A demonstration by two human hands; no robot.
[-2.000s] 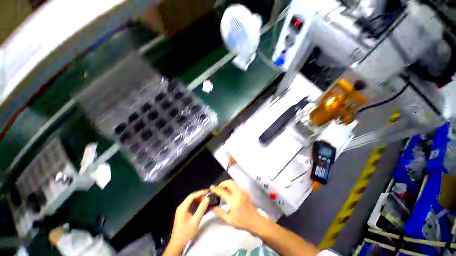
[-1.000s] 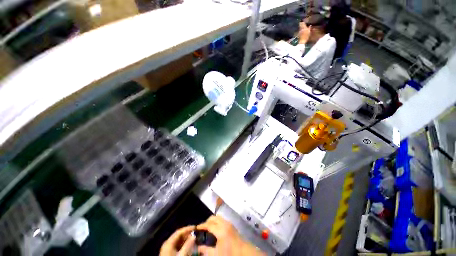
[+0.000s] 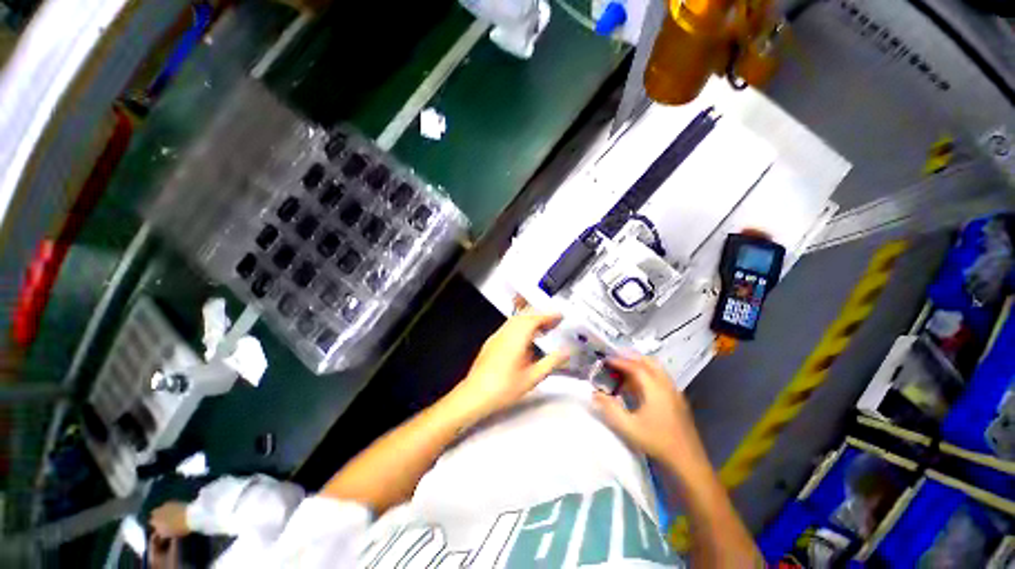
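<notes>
My right hand (image 3: pixel 651 409) grips a small dark watch housing (image 3: pixel 607 377) between thumb and fingers, just in front of the machine's near edge. My left hand (image 3: pixel 514 358) is at the same edge, further left, thumb and index finger apart, with nothing visible held. The pale fixture (image 3: pixel 657 267) is on the sliding stage close in front of my hands. A rounded square with a black outline (image 3: pixel 632 292) shows on it; I cannot tell whether this is a housing or the bare nest. The clear blister tray (image 3: pixel 373 322) holds rows of black housings.
The handheld meter (image 3: pixel 746 286) lies on the right of the white machine base (image 3: pixel 779 145). The black cable chain (image 3: pixel 668 167) runs behind the fixture. The orange machine head (image 3: pixel 685 56) is above. A white parts tray (image 3: pixel 145 367) and another person's hand (image 3: pixel 169 520) are at left. Blue bins stand at right.
The view has tilted down. The stage with the fixture has come toward me. My hands, together around the housing before, have separated; the right one keeps it.
</notes>
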